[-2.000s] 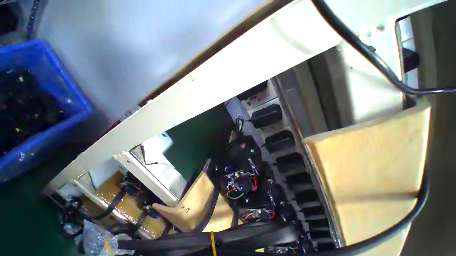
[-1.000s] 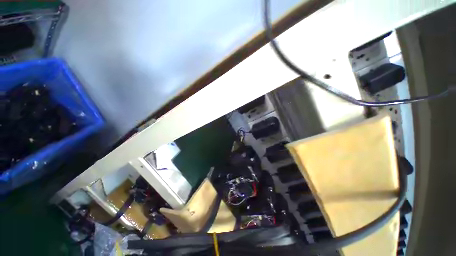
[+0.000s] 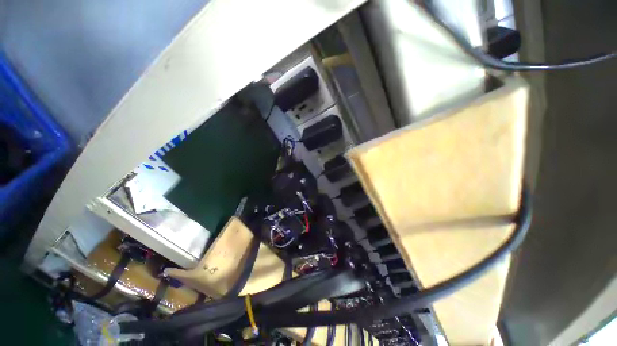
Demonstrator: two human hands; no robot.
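No hand shows in the view. A row of black power adapters (image 3: 323, 132) sits plugged into a long white-grey socket strip (image 3: 309, 101) behind the shelf edge. Another black adapter (image 3: 502, 42) sits in an upper strip at the top right. A tan padded shelf edge (image 3: 450, 169) stands out at right centre, with a thick black cable (image 3: 473, 272) draped over it. Thick black cables bundled by a yellow tie (image 3: 249, 312) run along the bottom. Dark modules with red and white wires (image 3: 287, 226) lie left of the adapters.
A white rack post (image 3: 169, 74) slants across the upper left. A blue crate (image 3: 30, 128) with dark contents is at the left edge. Crumpled clear plastic (image 3: 95, 323) lies at the lower left. A lower tan board (image 3: 226, 260) and green floor (image 3: 216, 162) show inside the rack.
The camera view has shifted. The rack, adapters and padded edge appear further left, and the blue crate is more cut off. More cables show at the bottom. No hand appears in any frame.
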